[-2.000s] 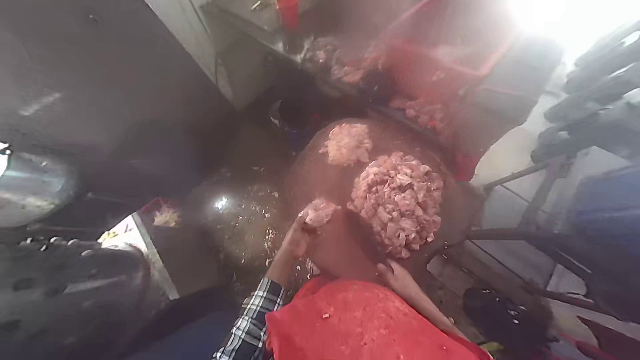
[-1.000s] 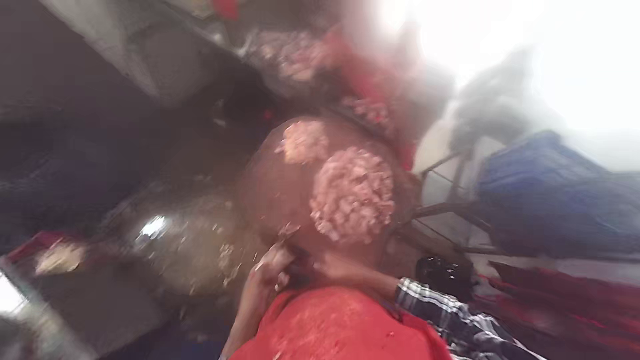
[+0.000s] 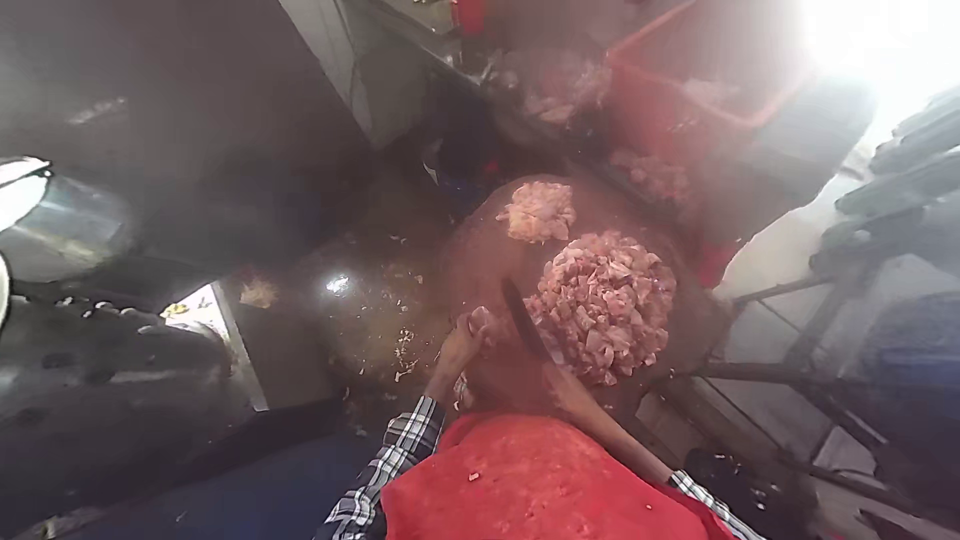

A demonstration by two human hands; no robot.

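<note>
My right hand (image 3: 556,379) is closed round the handle of a broad, dark-bladed knife (image 3: 523,319), whose blade points up and slightly left over a round chopping block (image 3: 480,255). My left hand (image 3: 469,337) grips a piece of raw meat (image 3: 484,322) at the block's left part, a little left of the blade. A large heap of cut raw meat (image 3: 611,307) lies on the block to the right of the knife. Farther back on the block sits a smaller, paler pile of meat (image 3: 538,212). Haze blurs the fingers.
Beyond the block are more raw meat (image 3: 559,86) and a red plastic crate (image 3: 675,112). Wet floor with scraps (image 3: 397,330) lies to the left. A metal frame (image 3: 780,375) stands close at right, and a metal pot (image 3: 67,229) is at far left.
A second ago my hands were close together at the block's near edge; now they are apart, with the knife blade plainly visible between the left hand and the large heap. The view has shifted.
</note>
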